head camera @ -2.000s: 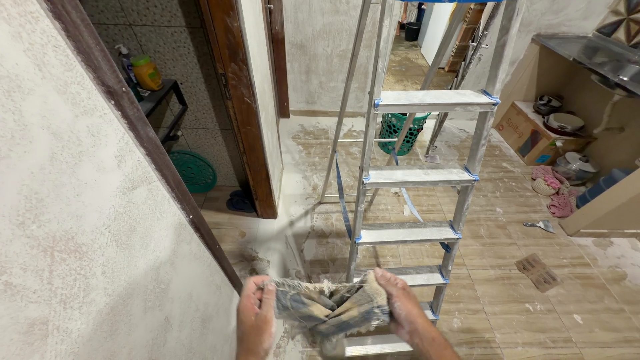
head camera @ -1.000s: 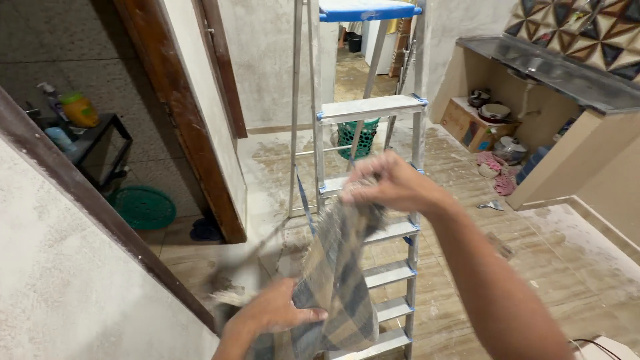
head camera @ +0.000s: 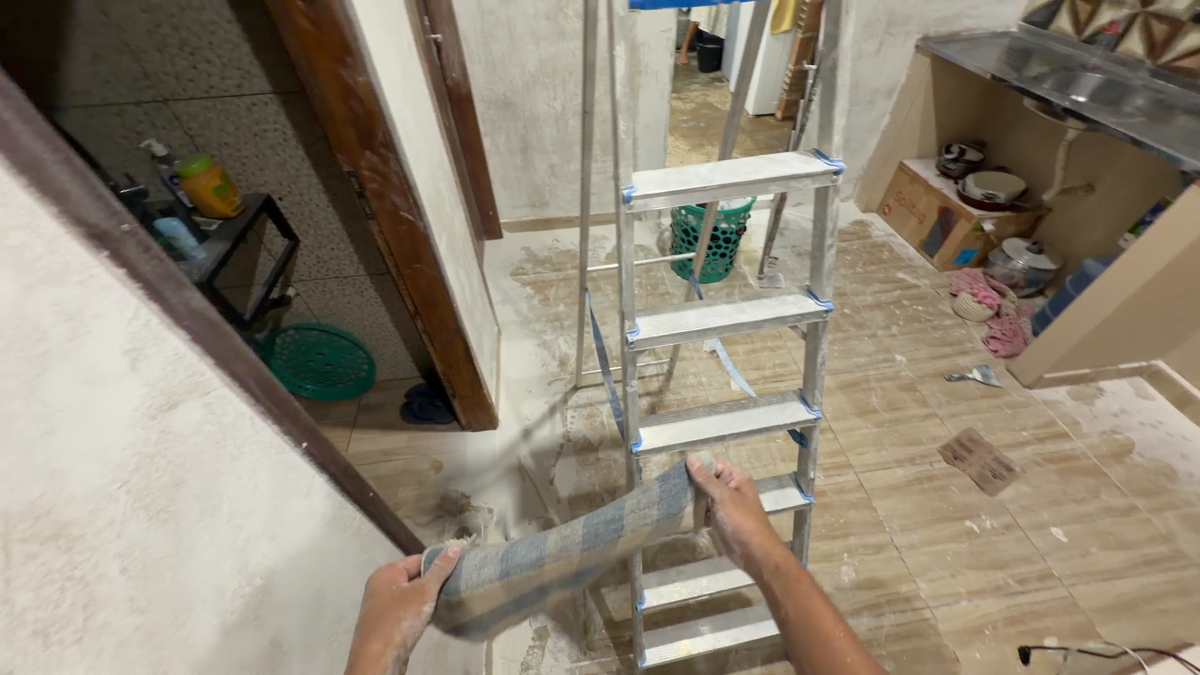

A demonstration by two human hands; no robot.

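Note:
A blue and beige checked cloth is stretched between my two hands, low in the view. My left hand pinches its left end near the dark door frame edge. Its right end, which is higher, is gripped by my right hand, in front of the aluminium stepladder. The ladder has blue plastic caps at its steps and stands upright behind the cloth. The underside of the cloth is partly out of sight.
Left: a doorway with a wooden jamb, a black shelf and a green basin. Behind the ladder stands a green perforated basket. Right: a putty knife, cardboard piece, pots on a box, a sink counter and a black cable.
The cloth, bunched between my hands two seconds ago and hanging from my raised right hand one second ago, is now stretched sideways. My right hand has come down.

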